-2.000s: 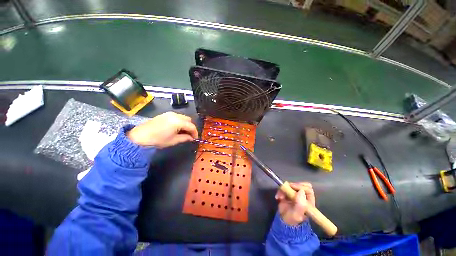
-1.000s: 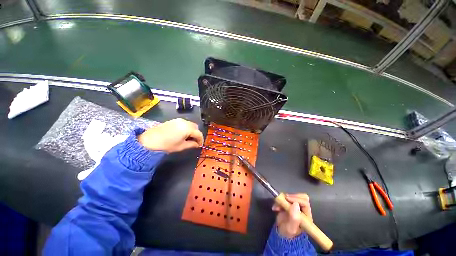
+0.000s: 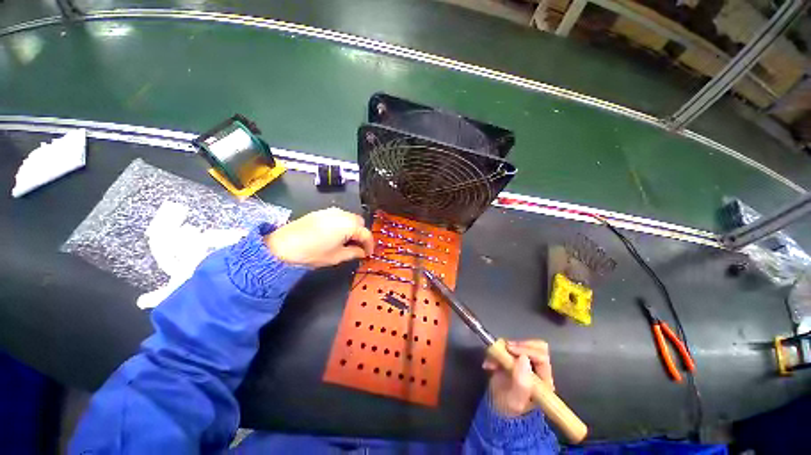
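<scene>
The orange-red perforated jig (image 3: 378, 360) lies on the dark bench, with rows of small leaded components (image 3: 409, 253) across its upper part. My right hand (image 3: 518, 378) holds the soldering iron (image 3: 471, 320) by its pale wooden handle; the metal tip is at the lower component rows. My left hand (image 3: 325, 238) is at the jig's upper left edge with thumb and fingertips pinched together. Solder wire at the fingertips is too thin to make out clearly. A small dark piece (image 3: 396, 303) lies on the jig below the rows.
A black fan (image 3: 431, 173) stands behind the jig. The solder spool (image 3: 236, 153), a small black part (image 3: 329, 177), a bag of parts (image 3: 124, 222) and a white cloth (image 3: 173, 249) are left. The yellow iron stand (image 3: 571, 299), orange-handled cutters (image 3: 673, 347) and dark cord (image 3: 654, 275) are right.
The view has shifted a little. My left hand has moved slightly right and down relative to the jig; the iron tip has moved slightly down the rows from its place two seconds ago.
</scene>
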